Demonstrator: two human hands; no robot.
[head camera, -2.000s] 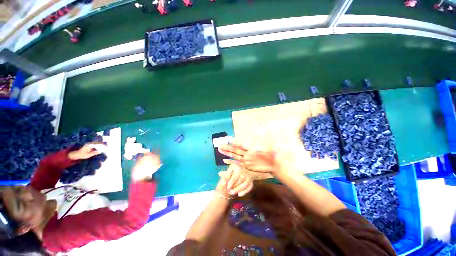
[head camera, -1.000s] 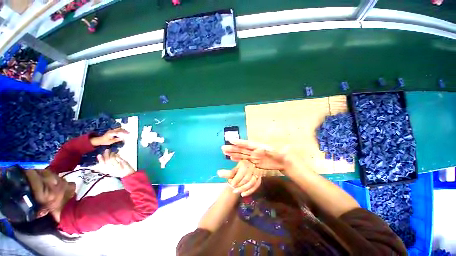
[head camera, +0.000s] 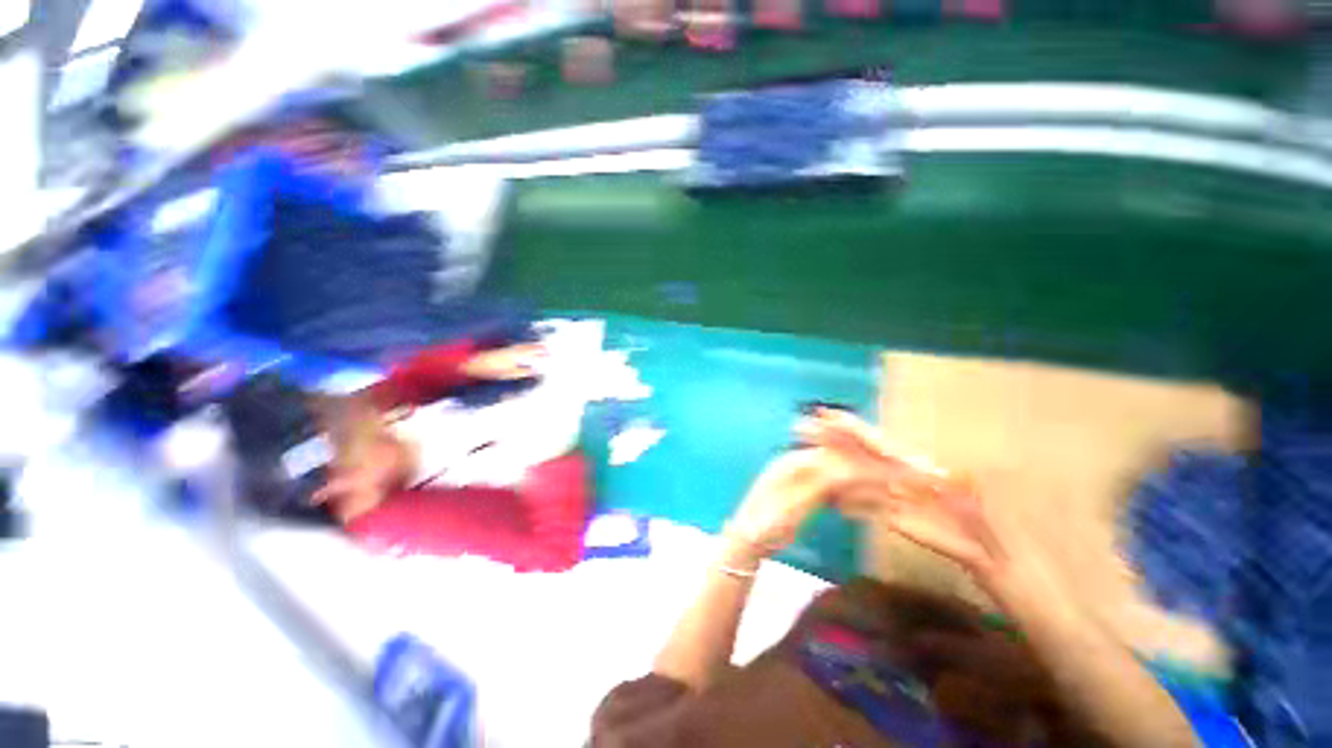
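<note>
The view is strongly blurred. My left hand and my right hand meet in front of my body, at the left edge of the tan work board. The right hand's fingers reach over the left hand, and no part shows in it. The left hand's fingers are partly hidden and blurred. A dark edge of the smartphone shows just beyond the fingertips. A heap of dark blue plastic parts lies on the board's right side.
The parts tray is at the right edge. The green conveyor belt runs beyond the teal bench, with a second parts tray on its far rail. A person in red sleeves sits at left by a dark heap.
The view has swung left, so the bench, board and trays sit further right in the picture. My hands remain together; the right hand's fingers now overlap the left more.
</note>
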